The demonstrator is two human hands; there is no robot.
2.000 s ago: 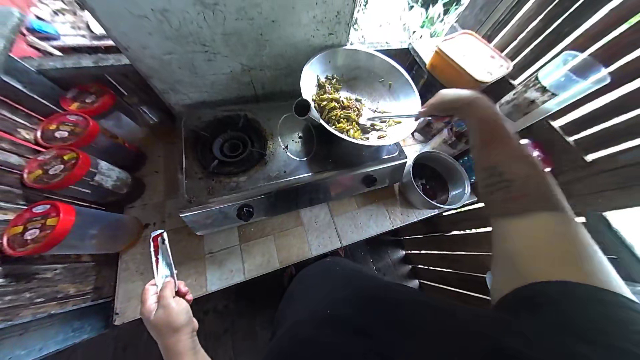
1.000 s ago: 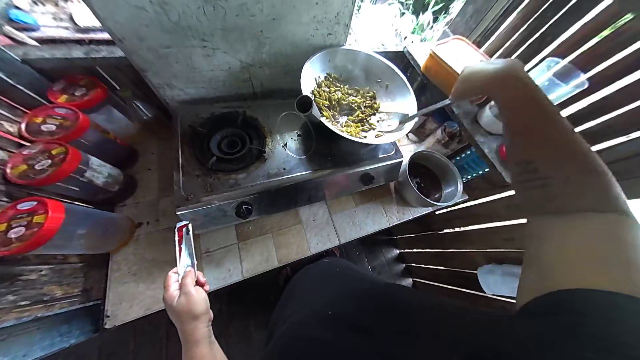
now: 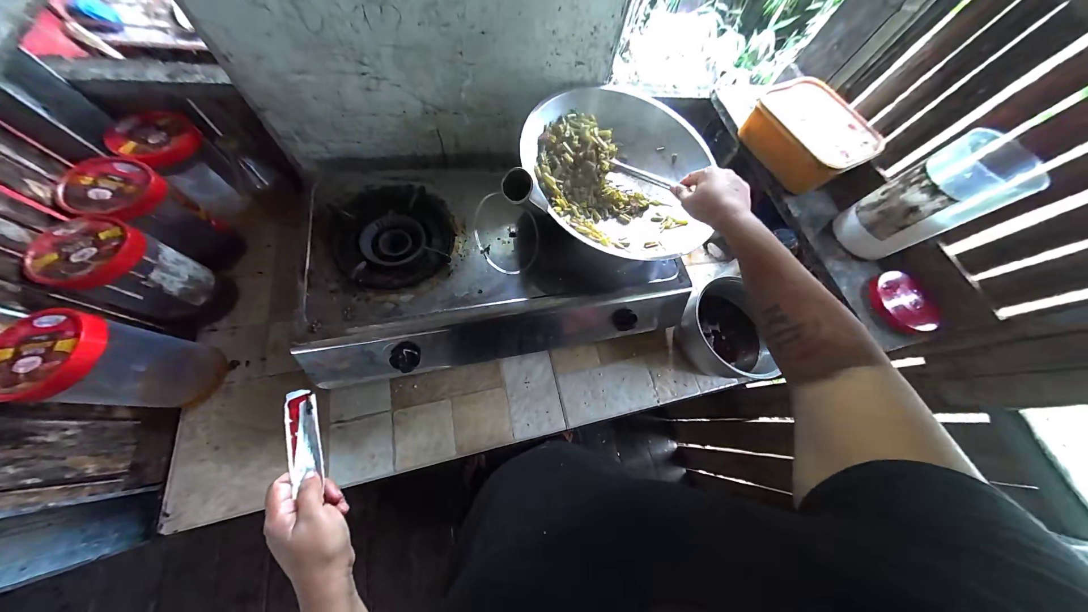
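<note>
My right hand (image 3: pixel 716 197) grips the handle of a metal cooking utensil (image 3: pixel 643 175), whose far end is among chopped green vegetables (image 3: pixel 578 161) in a large metal wok (image 3: pixel 680 140). The wok sits over the right burner of a two-burner gas stove (image 3: pixel 501 336), its hollow handle pointing toward the left burner. Down at the lower left, my left hand (image 3: pixel 310 518) holds up a small opened packet (image 3: pixel 303 438), silvery with red, in front of the tiled counter edge. What is inside the packet cannot be made out.
Several red-lidded plastic jars (image 3: pixel 140 357) line the left side. A metal pot (image 3: pixel 693 327) with dark contents stands right of the stove. Beyond my right arm are an orange tub (image 3: pixel 786 149), a clear plastic container (image 3: pixel 935 195) and a red lid (image 3: pixel 903 302). The left burner (image 3: pixel 395 242) bears no pan.
My right hand has moved left from beyond the wok's right rim to over it, and the utensil now reaches farther into the vegetables. My left hand still holds the packet.
</note>
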